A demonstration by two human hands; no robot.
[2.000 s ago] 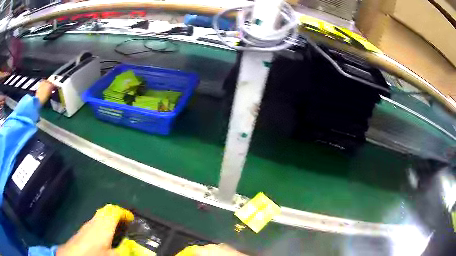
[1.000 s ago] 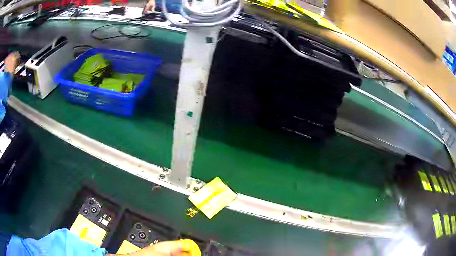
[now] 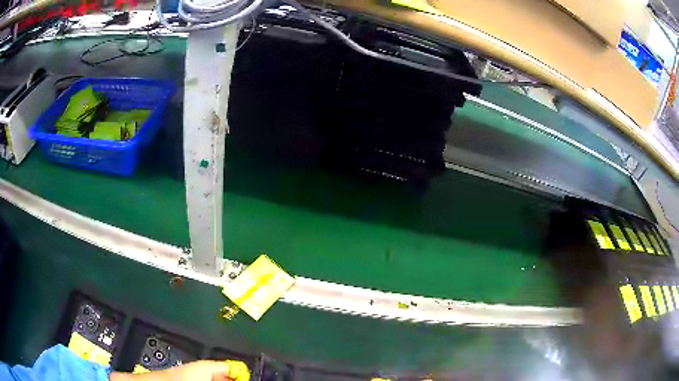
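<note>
My left hand (image 3: 190, 371), with a yellow finger cot on a fingertip, reaches in from the bottom left, cut off by the edge. Whether it holds anything is unclear. It lies over the lower part of a black tray (image 3: 130, 327). Black units with round details (image 3: 158, 351) sit in its compartments, with yellow cards (image 3: 89, 348) on or beside them. A yellow card (image 3: 258, 287) lies tilted across the metal rail (image 3: 357, 301). My right hand is not clearly visible; small yellow bits at the bottom edge cannot be identified.
A white post (image 3: 205, 156) rises from the rail. A blue basket (image 3: 104, 154) of yellow-green packets and a white device (image 3: 30, 111) are at left. A tall black stack (image 3: 372, 111) stands behind the post. A loaded tray (image 3: 633, 268) is at right, cartons (image 3: 551, 33) above.
The view has swung right, so the post, basket and rail card appear further left. Units hidden behind my hands at first now show. My right hand has left clear view; the loaded tray shows at right.
</note>
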